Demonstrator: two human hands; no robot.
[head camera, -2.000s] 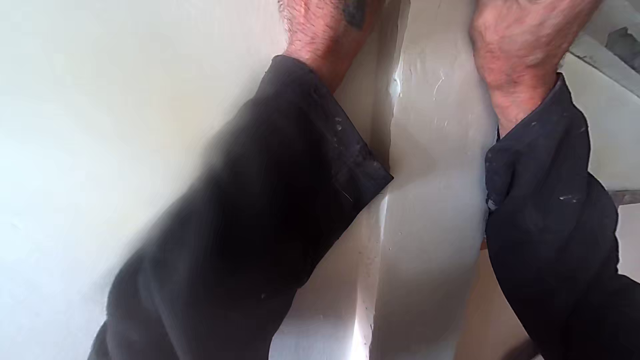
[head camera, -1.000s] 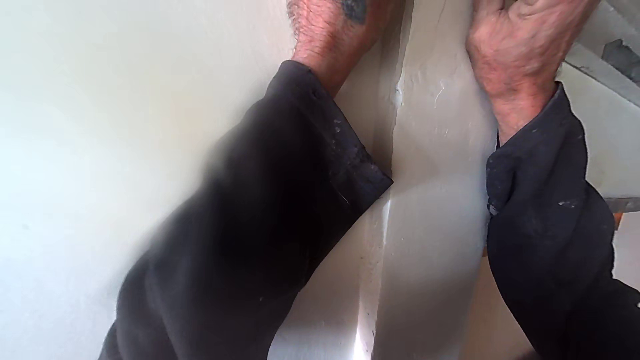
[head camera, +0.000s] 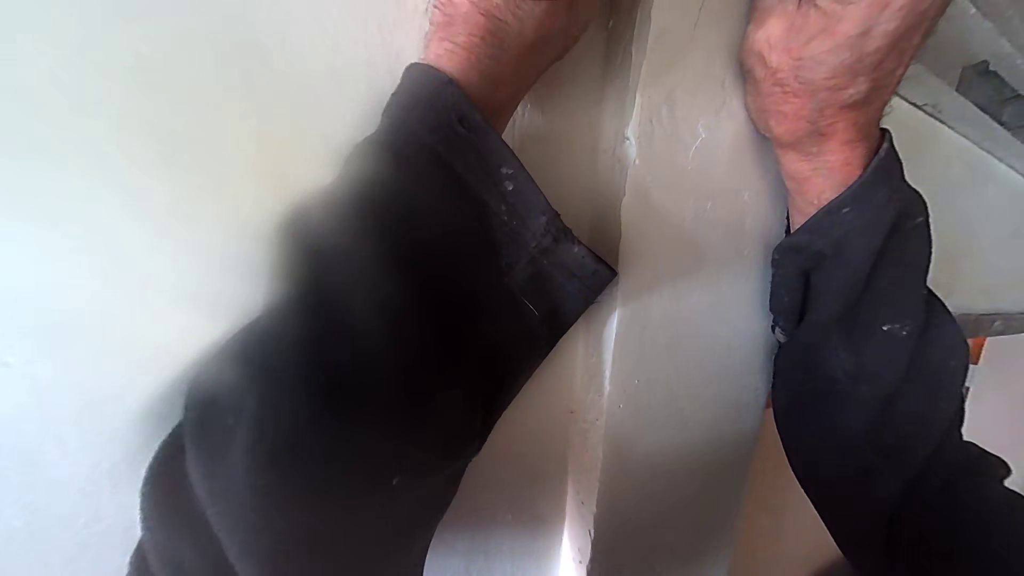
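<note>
My left hand (head camera: 512, 40) reaches in at the top, with its fingers cut off by the frame edge and a dark sleeve below the wrist. On the right, my right hand (head camera: 832, 68) lies at the right edge of a smooth, pale painted or plastered strip (head camera: 692, 264); its fingers also run out of view. Between the hands a long groove or corner line (head camera: 628, 160) with small ridges and cracks runs down the surface. What either hand holds, if anything, is hidden.
A pale wall (head camera: 160, 160) fills the left side. At the upper right is a grey slanted ledge (head camera: 960, 116) with a dark grey patch. A narrow grey edge (head camera: 992, 324) and a small orange piece show at the far right.
My left hand has shifted slightly up, so less of its back shows than before. My right hand stays at about the same place.
</note>
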